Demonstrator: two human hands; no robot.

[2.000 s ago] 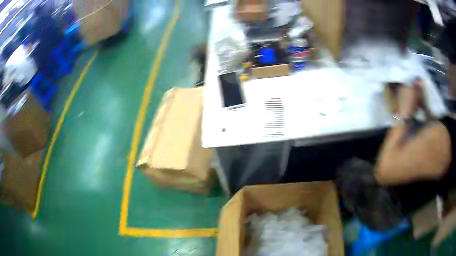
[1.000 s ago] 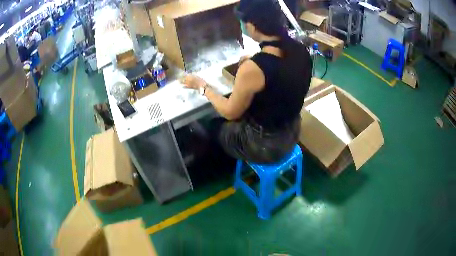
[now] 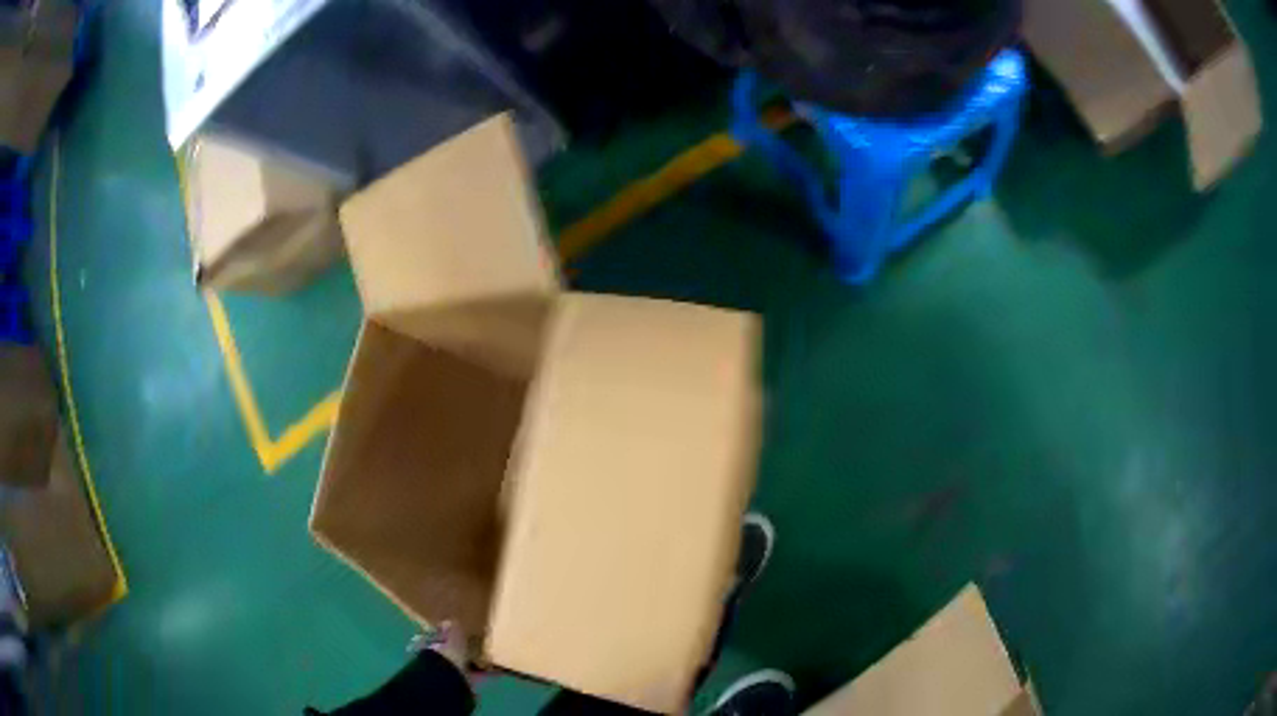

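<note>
An open brown carton (image 3: pixel 630 490) with its flaps out fills the middle of the view, tilted, its visible inside empty. My left hand (image 3: pixel 448 645) is at the carton's near lower edge, small and partly cut off by the carton, with its fingers on the rim. A dark sleeve runs from it to the bottom edge. My right hand is not visible. Part of a dark sleeve or clothing shows below the carton's near edge.
A person sits on a blue stool (image 3: pixel 861 182) beyond the carton. A closed carton (image 3: pixel 266 217) stands by the bench (image 3: pixel 350 84) at upper left. An open carton (image 3: pixel 1120 70) is at upper right. A carton flap (image 3: pixel 924 664) and my dark shoes (image 3: pixel 756 692) are at the bottom.
The view has turned down towards the floor. The open carton has come from the lower left into the middle, and my left hand now shows at its edge. The bench top has left the view.
</note>
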